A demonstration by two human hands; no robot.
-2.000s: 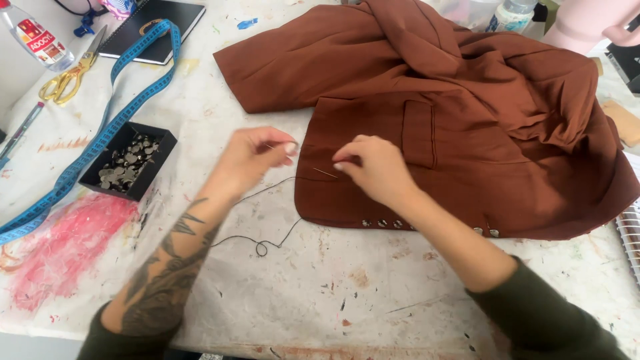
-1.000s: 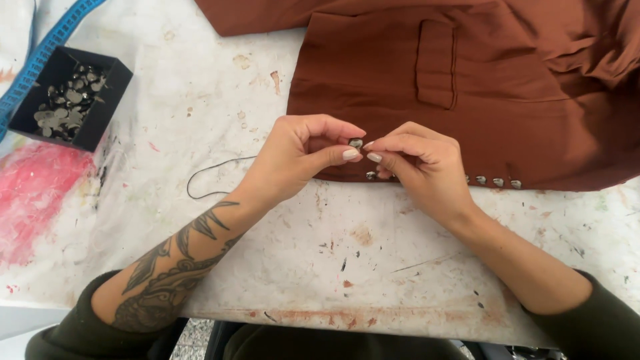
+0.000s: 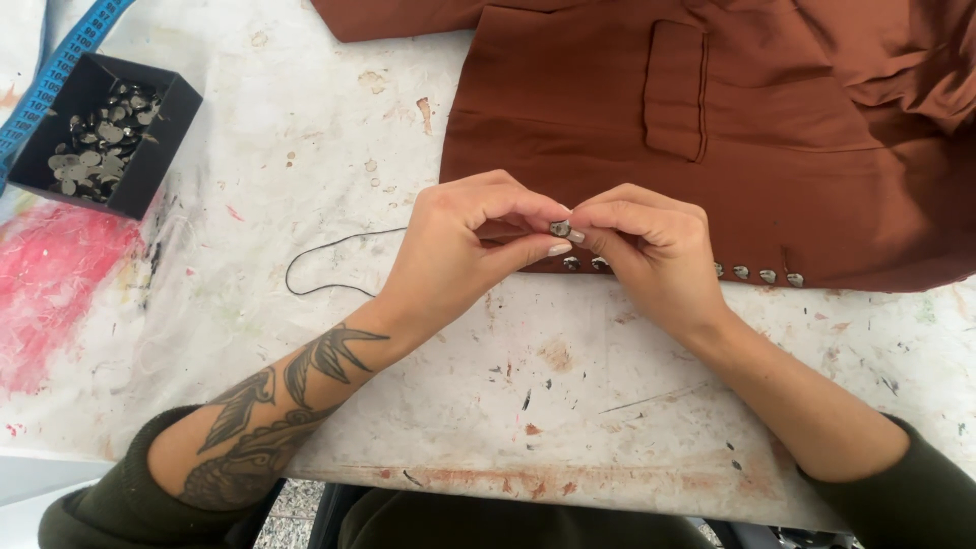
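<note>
Between its thumb and index finger my left hand [image 3: 469, 236] grips a small shiny metallic button [image 3: 560, 228]. The fingertips of my right hand [image 3: 659, 252] meet at the button's right side; whether they pinch a needle cannot be seen. Both hands are over the lower edge of a rust-brown jacket [image 3: 564, 99] with a pocket flap [image 3: 675, 91]. Several similar buttons [image 3: 768, 276] line that edge, some hidden behind my right hand. A dark thread [image 3: 305, 255] loops on the table to the left of my left hand.
A black box [image 3: 164, 145] of loose metallic buttons stands at the upper left, beside a blue measuring tape [image 3: 49, 84]. The paint-stained table [image 3: 534, 412] has its near edge just before my body. A pink patch of paint [image 3: 65, 282] marks its left side.
Two seconds ago my hands were apart, with a needle by the right one; now they meet at the button. The button was in my fingers one second ago too. The view has moved closer.
</note>
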